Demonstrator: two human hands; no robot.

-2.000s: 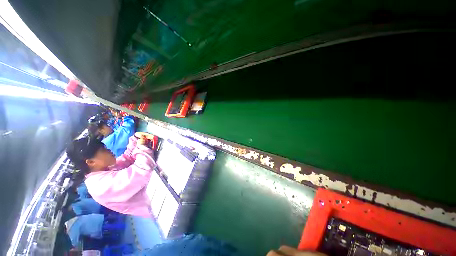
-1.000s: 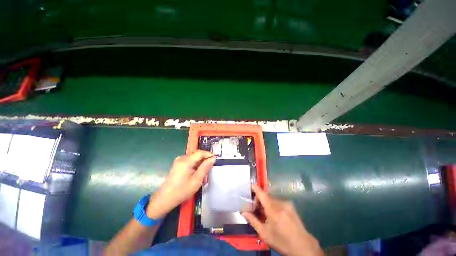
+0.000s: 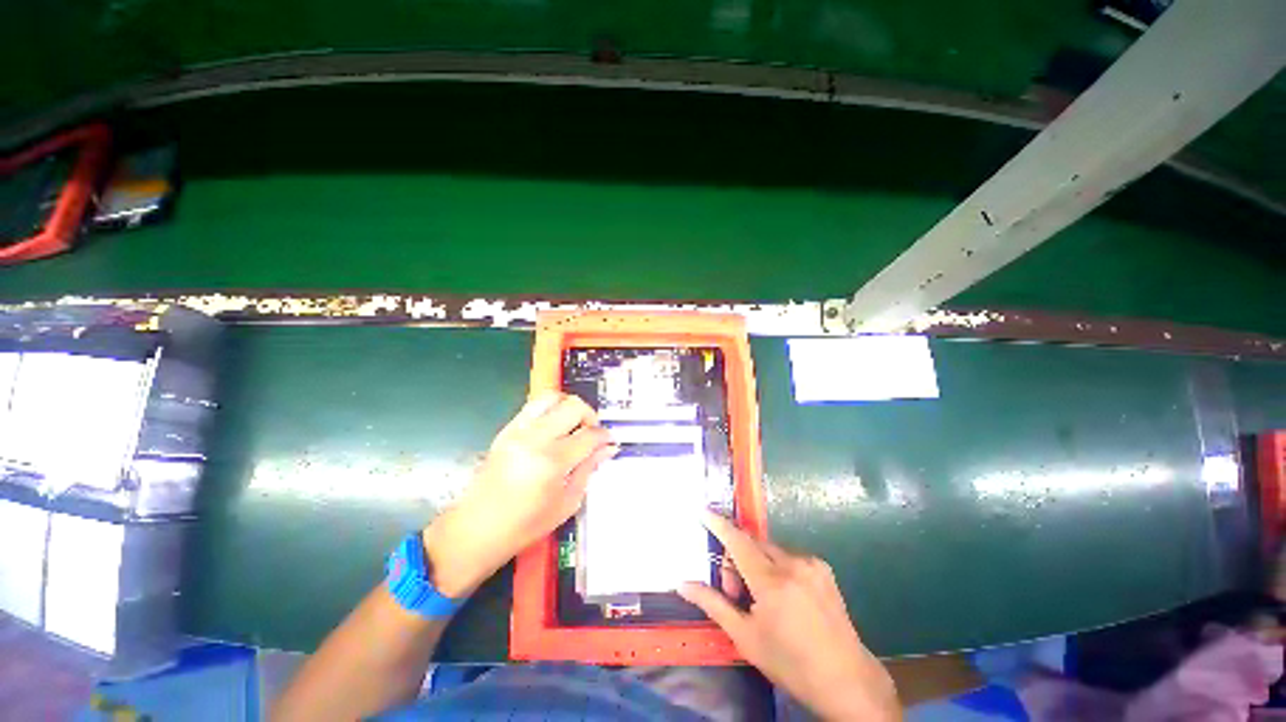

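Note:
An open tablet unit (image 3: 576, 370) lies in an orange-red frame (image 3: 526, 600) on the green bench in front of me. A bright white battery (image 3: 645, 525) covers its lower part; circuit parts show at its top end. My left hand (image 3: 533, 466) is at the battery's upper left corner, thumb and fingertips together; whether something small is between them cannot be told. My right hand (image 3: 784, 600) is at the battery's lower right edge, thumb and index finger apart, touching or just over it.
A chipped metal rail (image 3: 423, 306) runs behind the bench. A grey post (image 3: 1030, 176) slants at the right, with a white label (image 3: 863, 368) at its foot. Trays with white rectangles (image 3: 85, 423) stand at left. A red-framed unit (image 3: 74, 205) and loose assembly (image 3: 136, 191) lie on the belt.
The view has swung from the left side of the line to the tablet. Since one second ago, the white part under the hands has straightened and moved slightly up in view; both hands remain on the unit.

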